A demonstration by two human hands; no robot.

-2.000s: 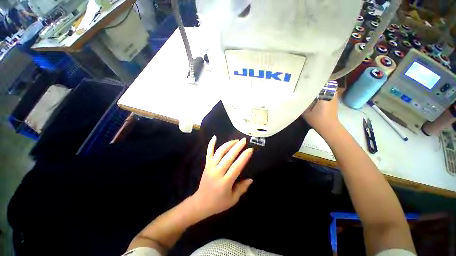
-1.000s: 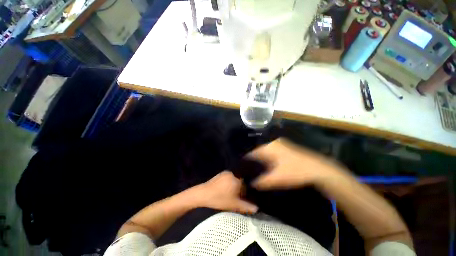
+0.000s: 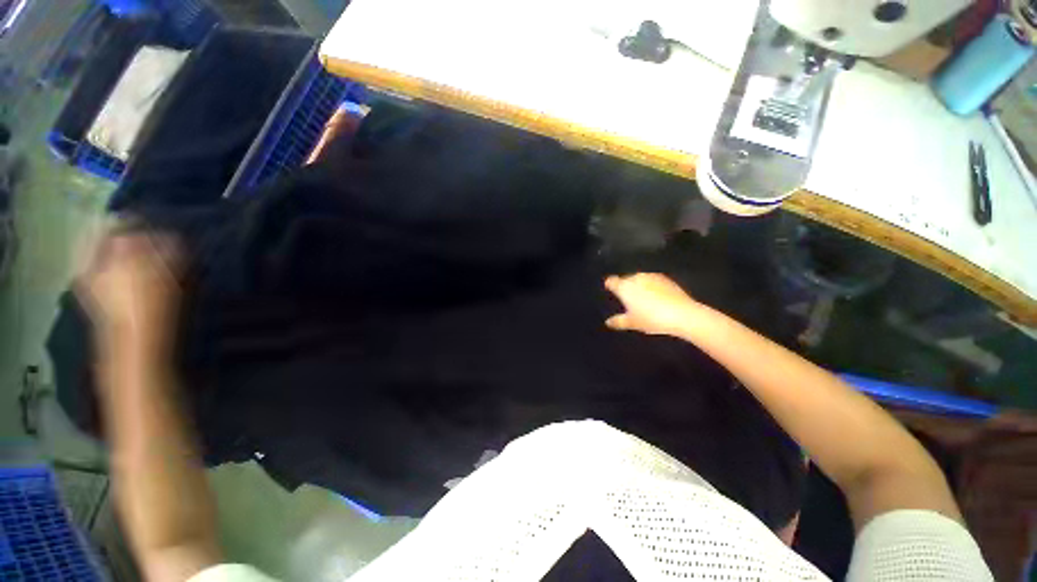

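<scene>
The black garment (image 3: 421, 330) spreads across the wearer's lap and reaches left over the crates. My left hand (image 3: 134, 267) is at the far left over the black cloth, blurred by motion; its fingers cannot be made out. My right hand (image 3: 650, 305) is right of the middle, below the machine bed, with thumb and fingertips holding the black cloth. The cylinder bed (image 3: 768, 142) of the sewing machine juts out over the table edge, with no cloth on it. The machine head (image 3: 870, 21) is cut off by the top edge.
The white table (image 3: 523, 57) has a wooden front edge. Black thread snips (image 3: 980, 182) and a light blue thread cone (image 3: 984, 68) are at right. A blue crate holding dark cloth (image 3: 279, 131) is at upper left. Another blue crate (image 3: 46, 529) is at lower left, and a blue rim shows at lower right.
The view has shifted, so the machine sits further up and right. My left hand has moved from the lap to the far left. My right hand is still at the cloth, now below the bed.
</scene>
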